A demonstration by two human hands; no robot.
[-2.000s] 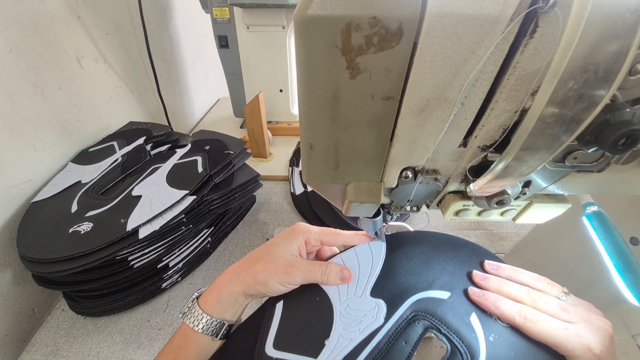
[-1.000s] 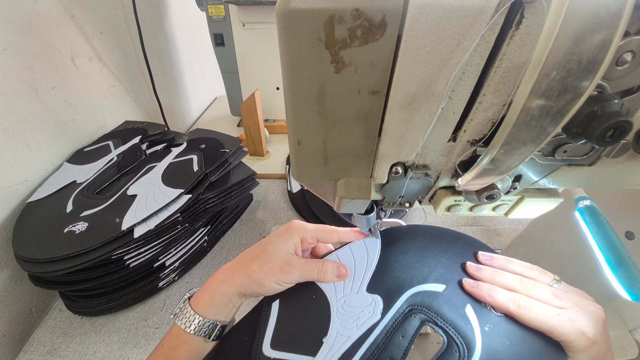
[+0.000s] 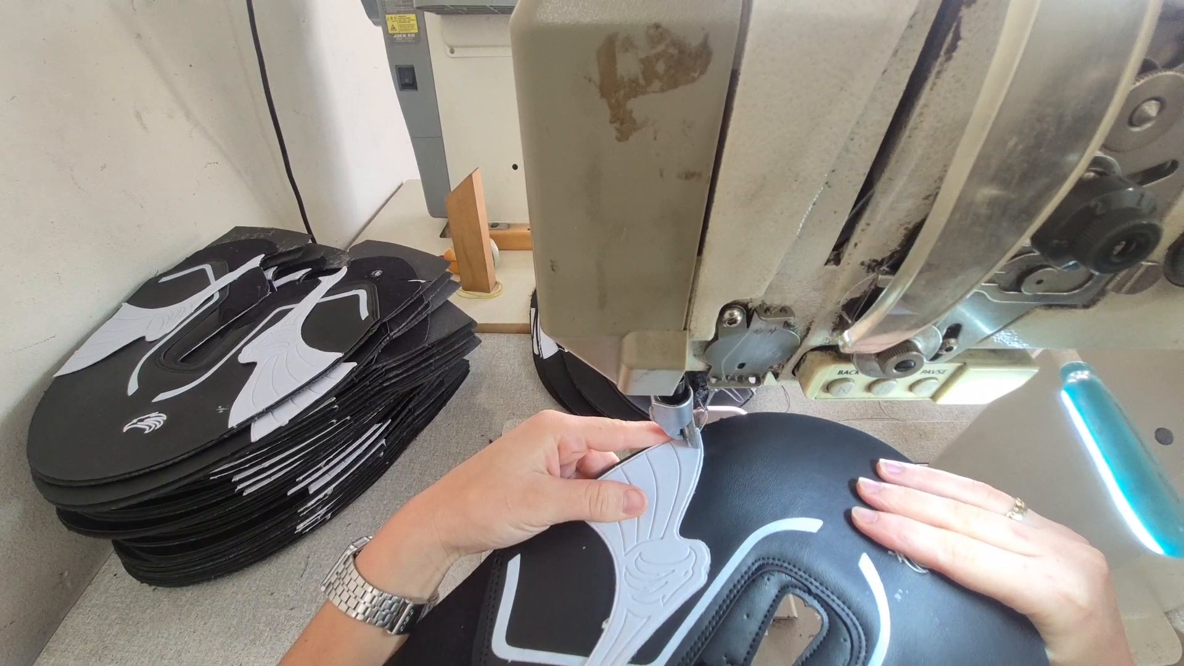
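Note:
A black padded panel (image 3: 786,472) with white trim and an oblong cut-out lies under the head of an industrial sewing machine (image 3: 629,185). My left hand (image 3: 546,490) pinches a pale grey embossed wing-shaped piece (image 3: 657,555) on the panel, thumb on top, index fingertip right beside the presser foot (image 3: 680,421). The foot rests at the upper tip of that piece; the needle is hard to make out. My right hand (image 3: 980,546) lies flat on the panel's right side, fingers spread a little, gripping nothing.
A tall stack of similar black and white panels (image 3: 185,416) stands at the left by the wall. More panels (image 3: 564,370) lie behind the machine head. A wooden block (image 3: 472,231) stands farther back, and a machine button panel (image 3: 916,375) is above my right hand.
The grey piece and panel have shifted slightly under the presser foot, and its upper tip now sits at the foot. Both hands keep nearly the same places on the work.

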